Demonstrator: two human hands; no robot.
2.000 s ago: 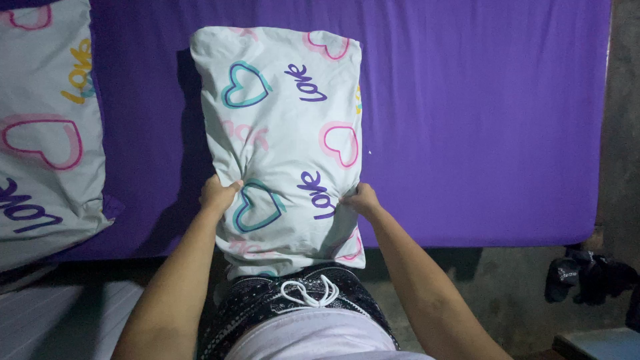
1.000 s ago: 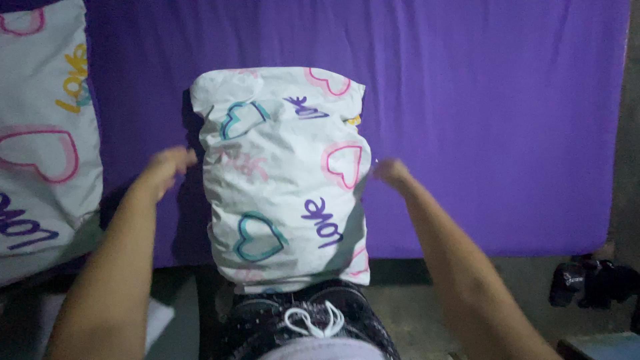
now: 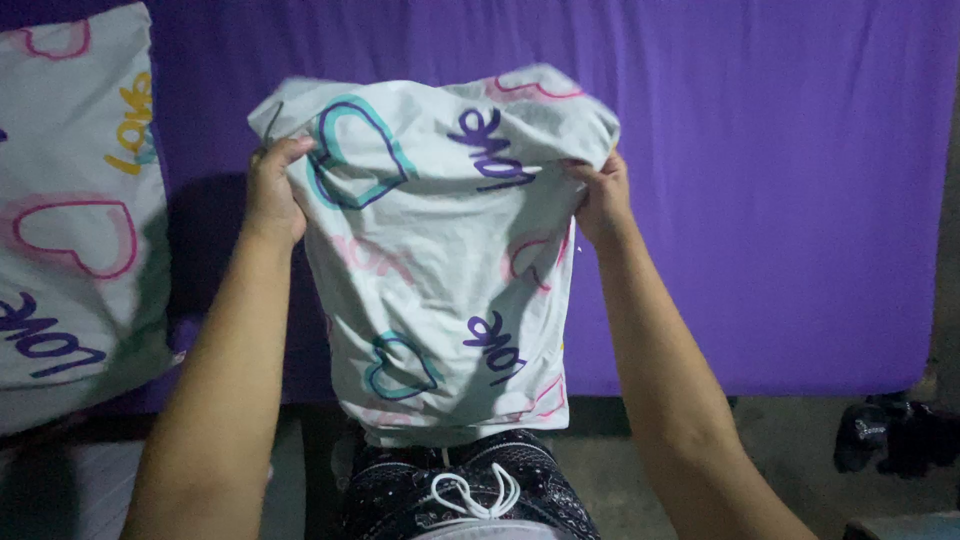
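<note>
A white pillow in a heart-printed pillowcase (image 3: 450, 262) lies over the near edge of the purple-covered mattress, its lower end close to my waist. My left hand (image 3: 279, 187) grips the left side of its far end, thumb on top. At the right side of the same end, my right hand (image 3: 600, 187) holds the fabric between thumb and fingers. The far end is lifted and spread wide, with loose corners beyond both hands. The fingers under the cloth are hidden.
A second pillow with the same print (image 3: 75, 225) lies at the left on the purple sheet (image 3: 750, 225). Dark objects (image 3: 892, 435) are on the floor at the lower right, past the mattress edge. A pale surface (image 3: 907, 525) shows in the bottom right corner.
A second ago both hands were apart from the pillow at its sides; now they hold its far end, which is raised and wider. Earlier still, they gripped its sides nearer my body.
</note>
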